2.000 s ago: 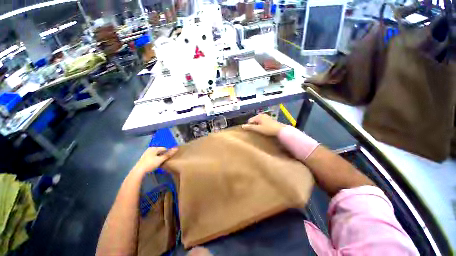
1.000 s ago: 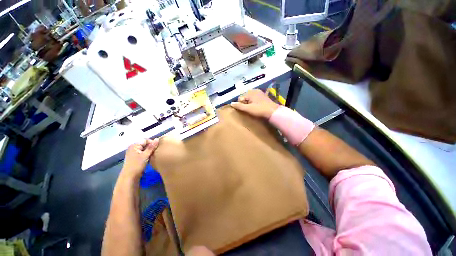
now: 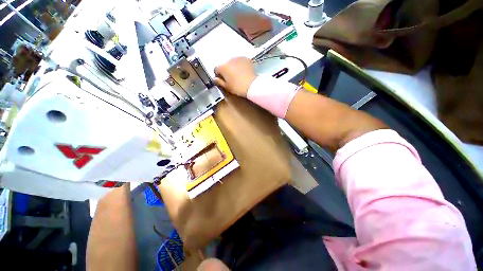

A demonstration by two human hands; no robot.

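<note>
The tan-brown bag body (image 3: 257, 145) lies on the machine table, with its front part hanging over the near edge. The yellow clamp plate (image 3: 220, 136) with a rectangular window and white front strip lies over it, and brown material shows in the window. My right hand (image 3: 236, 75) is at the bag's far right corner, beside the silver clamp bracket (image 3: 189, 79), fingers curled on the bag edge. My left forearm reaches up at the lower left; the left hand is hidden behind the white machine head (image 3: 90, 143) with the red logo.
A reddish-brown patch stack (image 3: 254, 26) lies on the machine table at the back. Dark brown bags (image 3: 408, 37) lie on the side table (image 3: 408, 90) at right. A blue mesh basket (image 3: 170, 253) is below the bag. A curved table edge runs along the right.
The bag has moved forward under the yellow plate and machine head. My right hand has moved forward beside the bracket. My left hand has gone behind the head. The view is closer to the machine.
</note>
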